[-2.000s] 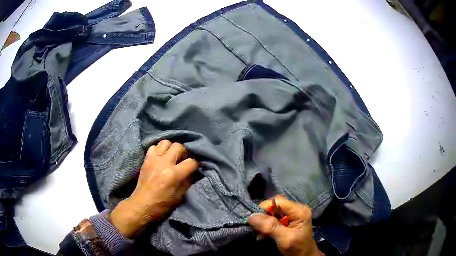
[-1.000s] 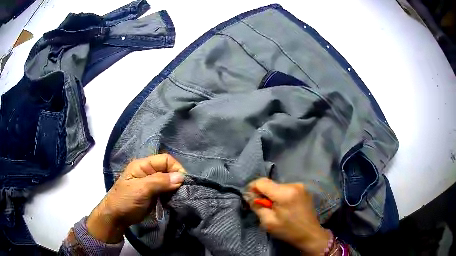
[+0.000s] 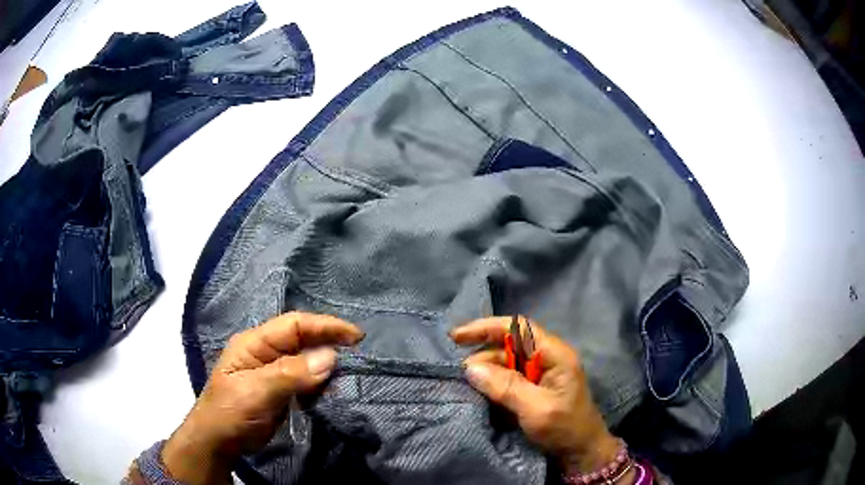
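Observation:
A denim garment [image 3: 560,246] lies inside out, grey inside with dark blue edges. A raised seam [image 3: 403,366] runs straight between my hands near the bottom centre. My left hand [image 3: 270,374] has its thumb on the seam's left end, with the index finger lifted apart; its lower fingers are hidden. My right hand [image 3: 531,388] holds small snips [image 3: 522,355] with orange-red handles and blades pointing up. Its thumb touches the seam's right end, and its index finger is lifted. The cuff [image 3: 676,343] is an open ring to the right.
A second dark blue denim garment [image 3: 81,256] lies on the left of the white table [image 3: 787,189]. A small brown piece [image 3: 30,80] is at the far left. Dark clutter lies beyond the table's right edge.
My left hand has moved down slightly and its index finger has lifted off the thumb. My right hand has stopped blurring, and the snips now point up. The seam lies straighter between my hands.

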